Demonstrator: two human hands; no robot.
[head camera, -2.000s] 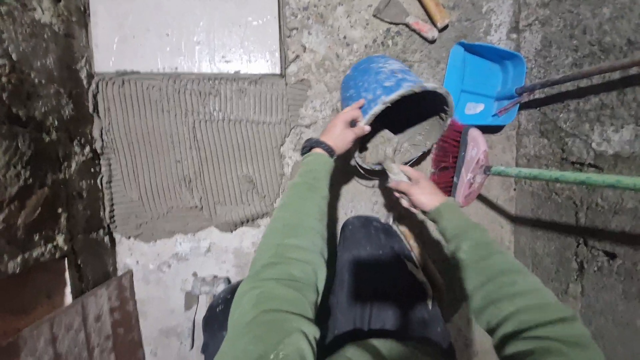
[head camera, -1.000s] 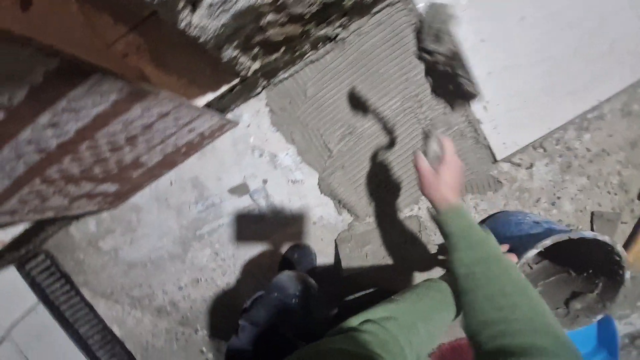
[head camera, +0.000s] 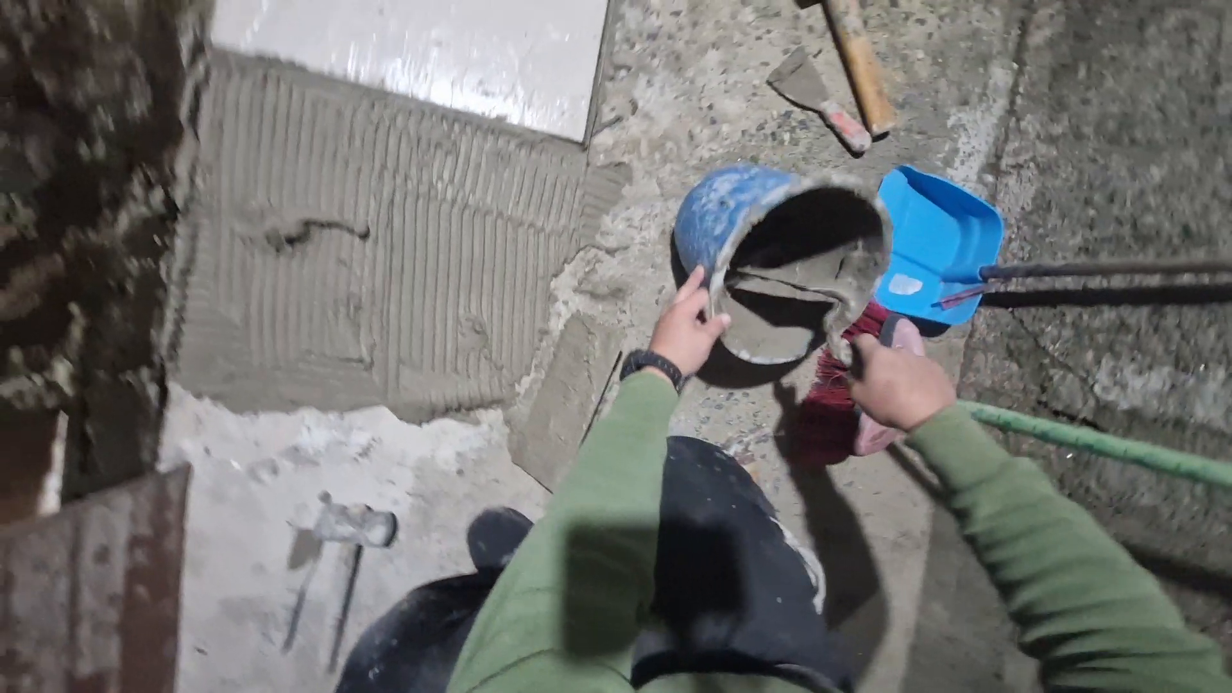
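Note:
My left hand (head camera: 688, 330) grips the near-left rim of a blue bucket (head camera: 727, 214), which lies tilted with its mouth toward me and grey mortar inside. In my right hand (head camera: 895, 380) is the handle of a mortar-coated trowel (head camera: 835, 332); its blade is inside the bucket mouth, partly lost in the mortar. To the left, combed mortar (head camera: 433, 250) covers the floor below a glossy white tile (head camera: 433, 58), with a loose lump of mortar (head camera: 313, 231) on its ridges. A flat, mortar-coated tool (head camera: 563, 404) lies beside the combed bed's lower right corner.
Right of the bucket are a blue dustpan (head camera: 938, 241) and a red-bristled broom (head camera: 828, 414) with a green handle (head camera: 1097, 438). A putty knife (head camera: 818, 101) and a wooden handle (head camera: 859, 72) lie beyond. A mallet (head camera: 356, 526) rests lower left, near a brown board (head camera: 96, 577).
My right hand was over the combed mortar a second ago and is now at the bucket mouth. A lump of mortar now lies on the ridges. The view has swung back right.

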